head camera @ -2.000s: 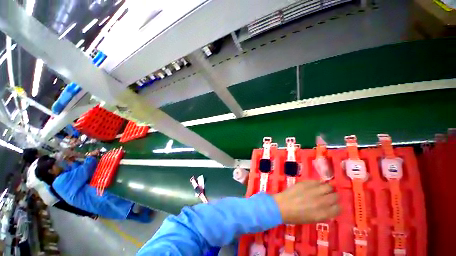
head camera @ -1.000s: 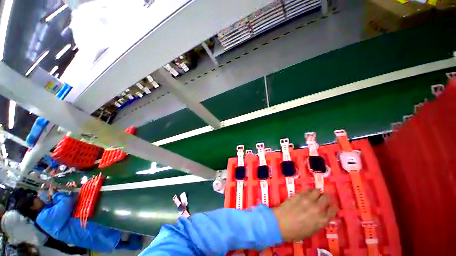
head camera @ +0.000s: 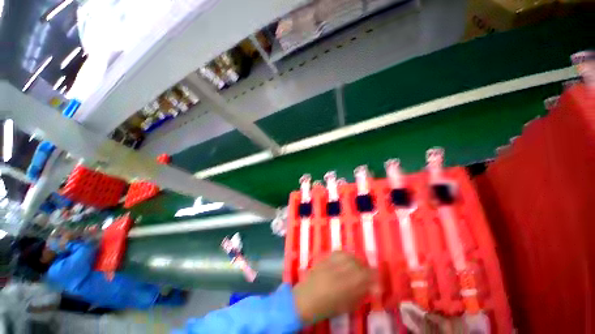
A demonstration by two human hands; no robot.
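Observation:
A red tray lies in front of me with an upper row of several smartwatches, dark faces up, on pale pink straps. Their buckles overhang the far edge. A lower row shows partly at the bottom edge. My left hand, in a blue sleeve, is over the tray's lower left part with fingers curled; blur and the hand itself hide whether it holds anything. A blurred skin-toned shape, possibly fingers of my right hand, shows at the bottom edge beside a whitish piece.
A red tray stack stands at the right. A single watch lies on the green surface left of the tray. A white post crosses the left side. More red trays and a person in blue are further left.
The rightmost watch in the upper row now shows a dark face instead of its whitish back. My left hand has moved left across the tray. A blurred skin-toned shape has appeared at the bottom.

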